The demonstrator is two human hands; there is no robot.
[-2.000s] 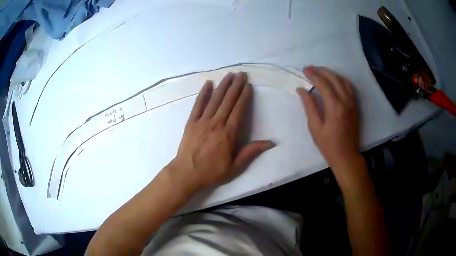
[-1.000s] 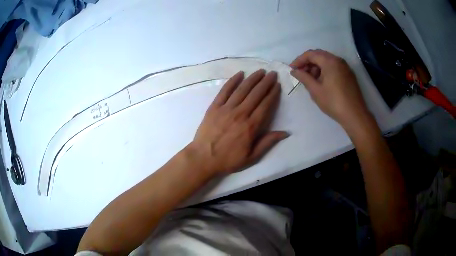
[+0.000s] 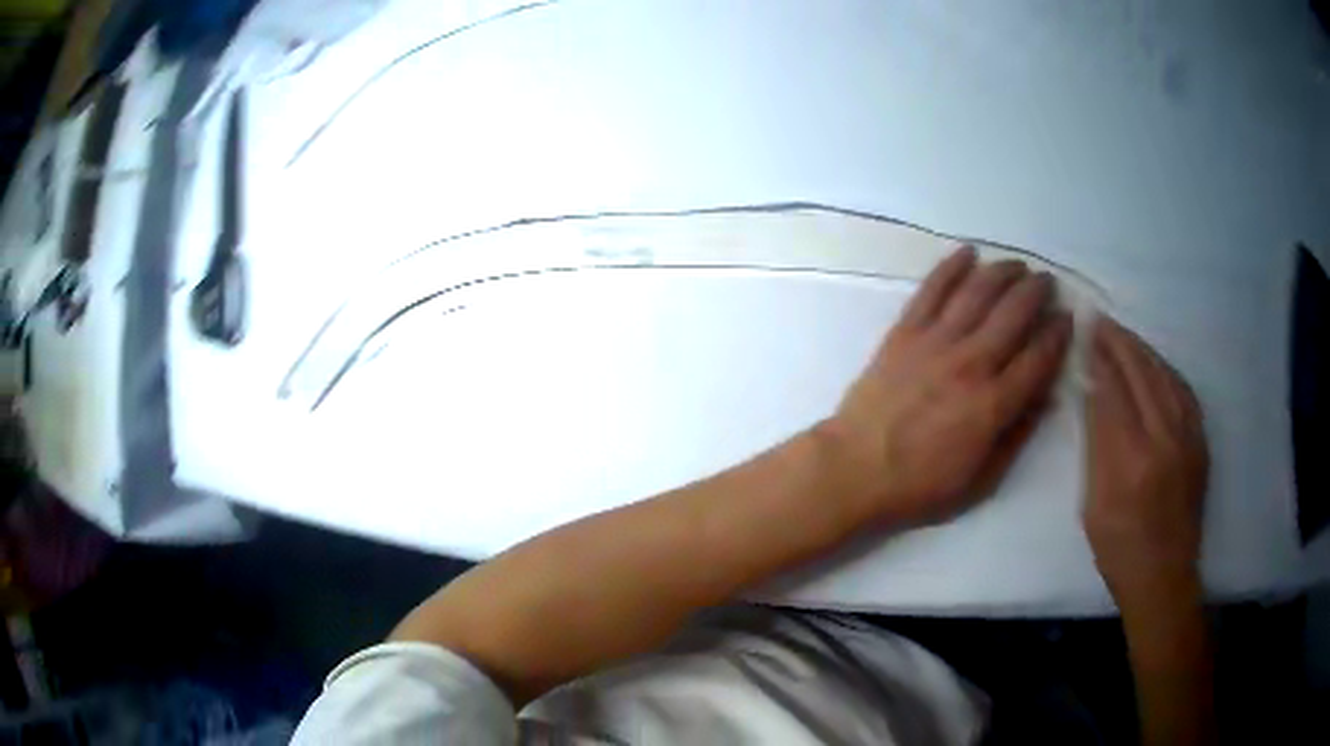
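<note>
A long curved cream pattern template (image 3: 700, 238) lies flat on the white table, dark lines along both its edges. Its writing is blurred. My left hand (image 3: 963, 386) rests palm down, fingers together, on the template's right part. My right hand (image 3: 1145, 437) is beside it at the template's right end, its fingertips close to the strip. The view is blurred, and I cannot tell if either hand grips the strip.
Fabric shears (image 3: 219, 262) lie on the left side of the table (image 3: 584, 423). A dark iron edge (image 3: 1313, 394) shows at the far right. Blue cloth (image 3: 131, 29) is at the upper left. A neighbouring table (image 3: 73, 379) stands left, with dark items on it. A curved line is drawn on the cover above the template.
The view has swung left, so the iron is almost out of the picture. My left hand has slid right along the template towards its end. My right hand now points upward beside it, lower at the strip's end.
</note>
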